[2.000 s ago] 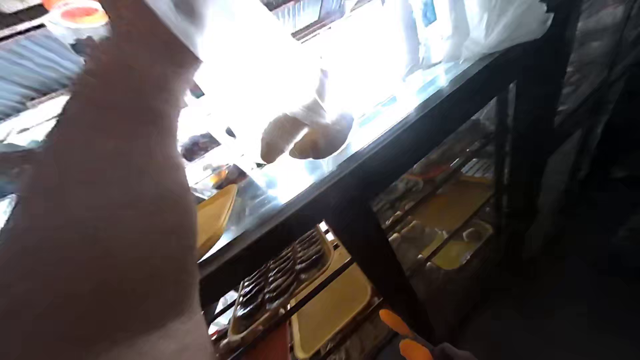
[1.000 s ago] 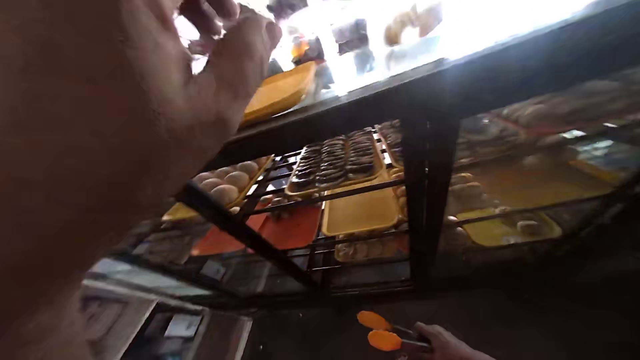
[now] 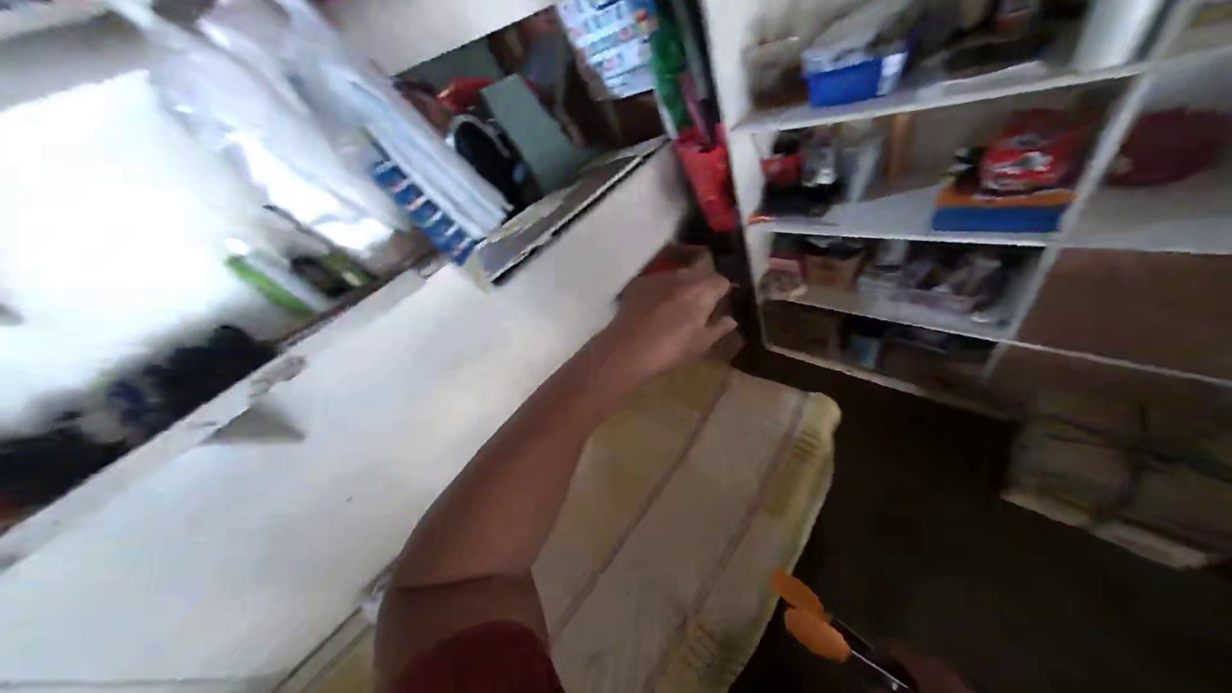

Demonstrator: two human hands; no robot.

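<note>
My left hand [image 3: 679, 313] reaches out over the far end of a surface covered with a striped cloth [image 3: 693, 481], beside the white wall. Its fingers are curled down at a dark, reddish thing; whether they grip anything cannot be made out. At the bottom right, my right hand [image 3: 929, 674] is partly in view and blurred, shut on tongs [image 3: 813, 616] with orange tips. The tongs' tips lie close to the cloth's right edge, slightly apart.
White shelves [image 3: 905, 217] with boxes and packets stand at the back right. A tied cardboard bundle [image 3: 1107, 472] lies on the dark floor. Plastic bags [image 3: 289, 125] hang at the upper left, by a ledge [image 3: 577, 212] on the low white wall [image 3: 404, 385].
The view has swung from the glass case with bread trays to the shelves and the cloth-covered surface. My left arm now stretches forward. The orange-tipped tongs remain in my right hand.
</note>
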